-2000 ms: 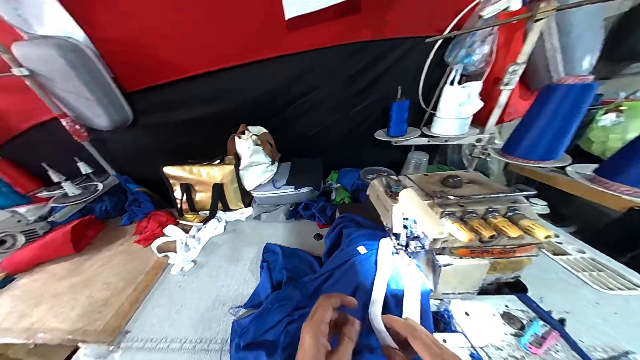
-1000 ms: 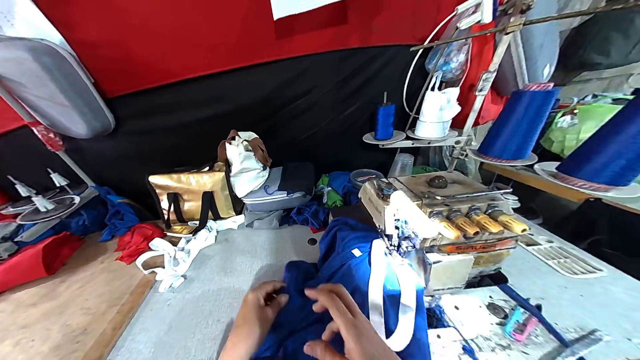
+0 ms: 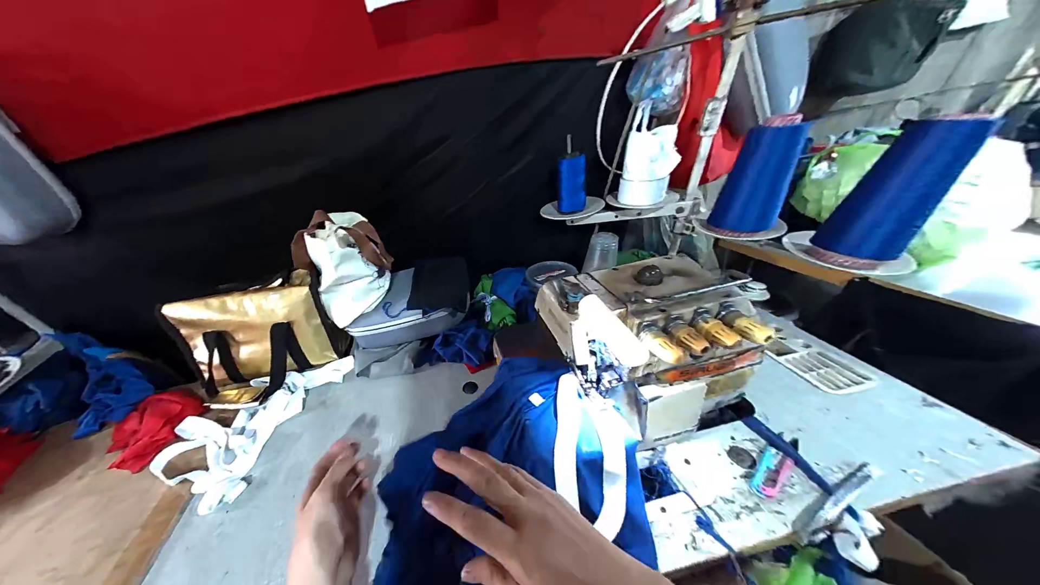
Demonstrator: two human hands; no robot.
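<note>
Blue fabric (image 3: 496,431) lies on the grey table and runs up to the needle area of an overlock sewing machine (image 3: 658,325). A white elastic band (image 3: 611,479) loops over the fabric below the lit presser area. My right hand (image 3: 520,520) rests palm down on the blue fabric, fingers spread, pointing up and left. To its left, my left hand (image 3: 331,504) stands edge-on at the fabric's left side over the tabletop, fingers slightly curled, holding nothing visible. The presser foot is partly hidden by the machine head and glare.
Blue thread cones (image 3: 756,179) stand on the thread stand at right. A gold bag (image 3: 252,329), white strips (image 3: 227,455) and red cloth (image 3: 154,426) lie at left. Small thread snips with pink and blue handles (image 3: 772,471) lie right of the machine's front. A grey bag (image 3: 406,305) sits behind.
My hands have moved left, away from the white band. My left hand has come off the blue fabric's middle to its left edge. The view has shifted.
</note>
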